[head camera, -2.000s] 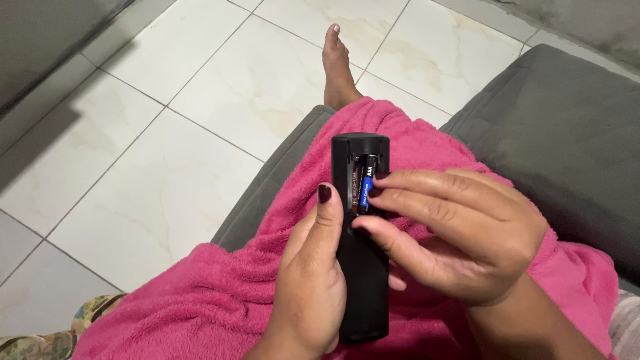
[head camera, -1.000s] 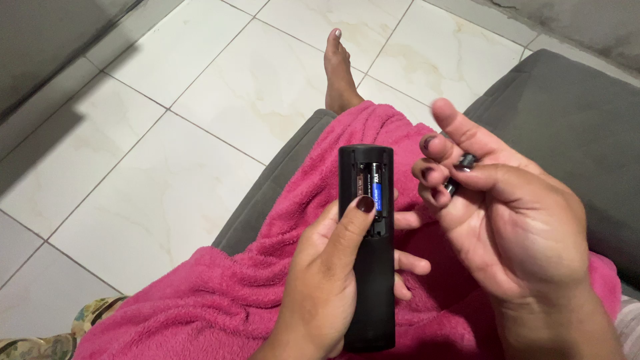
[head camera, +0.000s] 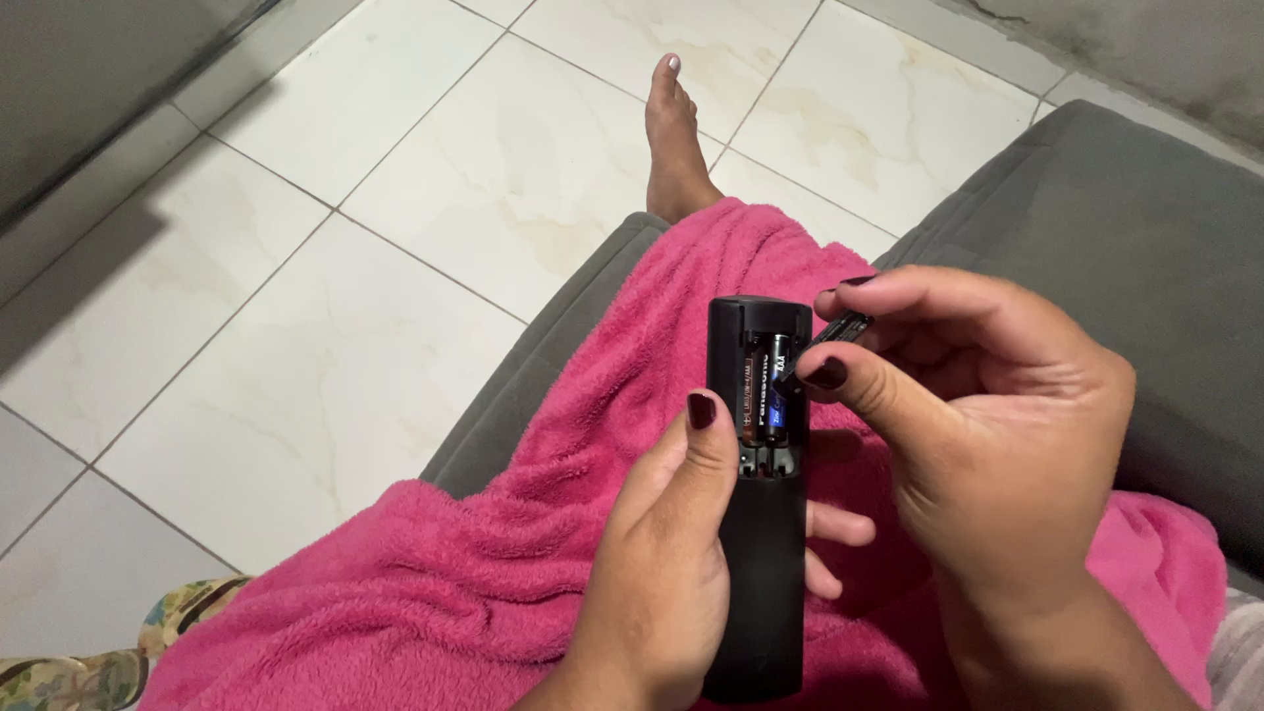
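A black remote control (head camera: 758, 583) lies back side up in my left hand (head camera: 671, 543), thumb on its left edge and fingers curled beneath it. Its battery compartment is uncovered, and a blue and black AAA battery (head camera: 777, 405) sits inside. To the left of that battery, a slot shows a reddish-brown surface with small markings; whether a second cell lies there, I cannot tell. Between the thumb and fingers of my right hand (head camera: 997, 395) is a small black plastic piece, likely the battery cover (head camera: 837, 331), tilted at the compartment's upper right edge.
A pink fleece blanket (head camera: 464, 563) covers my lap beneath the remote. Grey upholstered seat padding (head camera: 1037, 217) extends at the right. Beyond my knees, my bare foot (head camera: 676, 143) rests near the white tiled floor (head camera: 425, 178). Patterned fabric (head camera: 188, 612) shows at the lower left.
My right hand first touched the battery, then was raised at the right with small dark items in its fingers. Now it is back beside the compartment, holding the black piece. My left thumb has moved off the battery.
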